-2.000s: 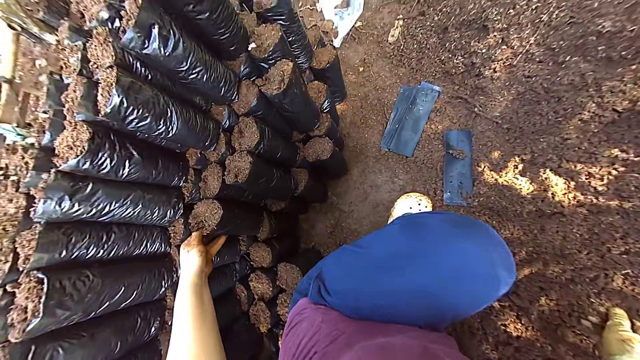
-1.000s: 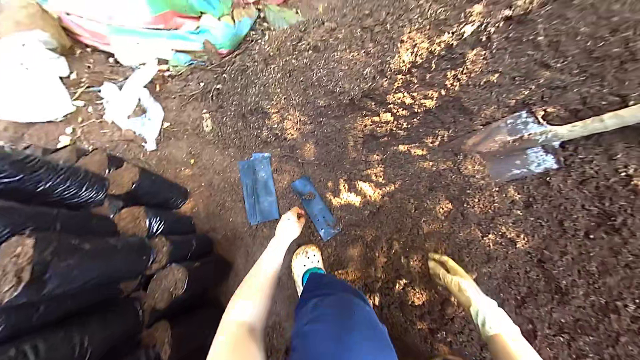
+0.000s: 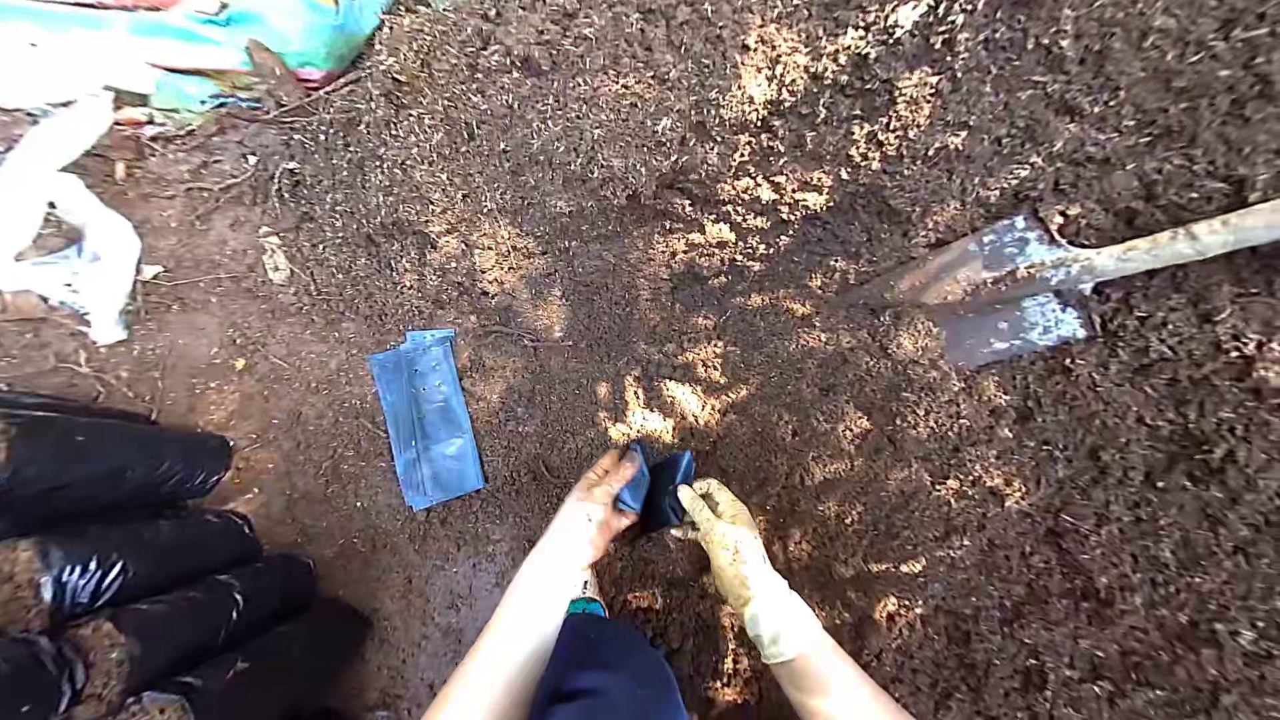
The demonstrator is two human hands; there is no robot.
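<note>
A black plastic planting bag (image 3: 668,490) is between my two hands, low in the middle of the head view. My bare left hand (image 3: 605,495) grips its left side, the fingers closed on a folded part. On its right side, my right hand (image 3: 722,528) in a pale, soiled glove pinches the edge between thumb and fingers. Whether the bag is open at the top is unclear. Flat empty planting bags (image 3: 428,420) lie stacked on the soil left of my hands, not touched by them.
Soil-filled black bags (image 3: 160,590) lie in rows at the lower left. A shovel (image 3: 1010,285) rests on the loose soil at the right, its handle reaching the right edge. A white plastic bag (image 3: 85,230) and colourful sacking (image 3: 290,35) lie at the upper left.
My left hand has left the filled bags and now holds the single flat bag that lay on the soil. My gloved right hand has moved left to that bag. The view has swung right.
</note>
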